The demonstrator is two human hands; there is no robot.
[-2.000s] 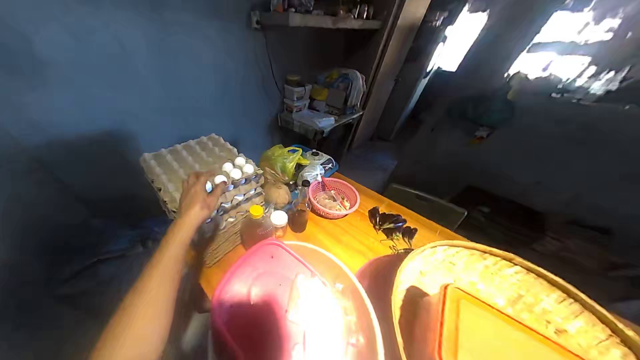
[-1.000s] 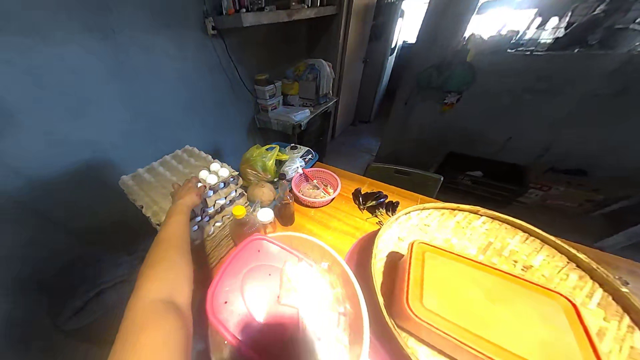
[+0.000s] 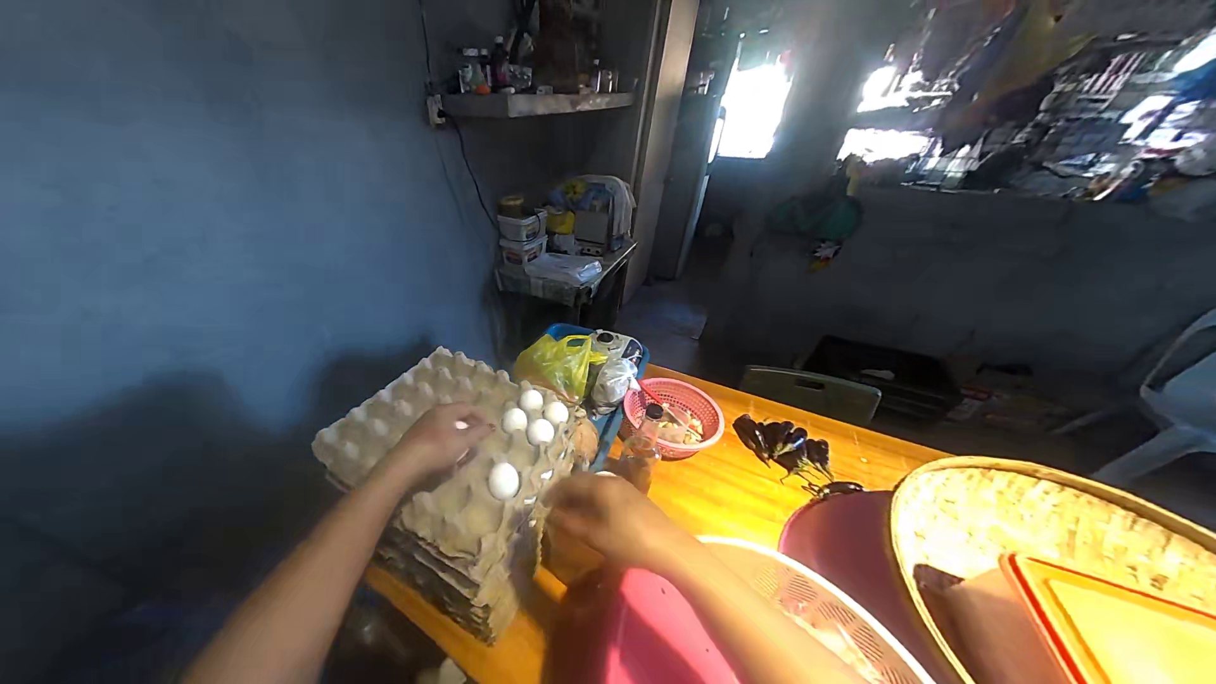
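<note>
A stack of grey pulp egg trays (image 3: 446, 513) stands at the table's left end, with several white eggs (image 3: 514, 419) in the top tray's right part. One egg (image 3: 503, 481) sits apart, nearer the camera. Over the tray's middle is my left hand (image 3: 445, 439), fingers curled, with a small white patch showing at the fingers, perhaps an egg. Just right of the stack, my right hand (image 3: 608, 513) is blurred, its fingers bent; whether it holds anything is hidden. A bottle with a dark cap (image 3: 652, 423) stands behind it.
A pink basket (image 3: 712, 427) and yellow plastic bag (image 3: 560, 365) are behind. Eggplants (image 3: 784, 443) lie right of the basket. A pink lid (image 3: 655, 636), a large woven tray (image 3: 1007, 494) and an orange-rimmed container (image 3: 1121, 608) fill the near right. A wall borders the left.
My right hand has come into view beside the egg trays. My left hand has moved off the egg group, toward the tray's middle. One egg now sits apart from the others.
</note>
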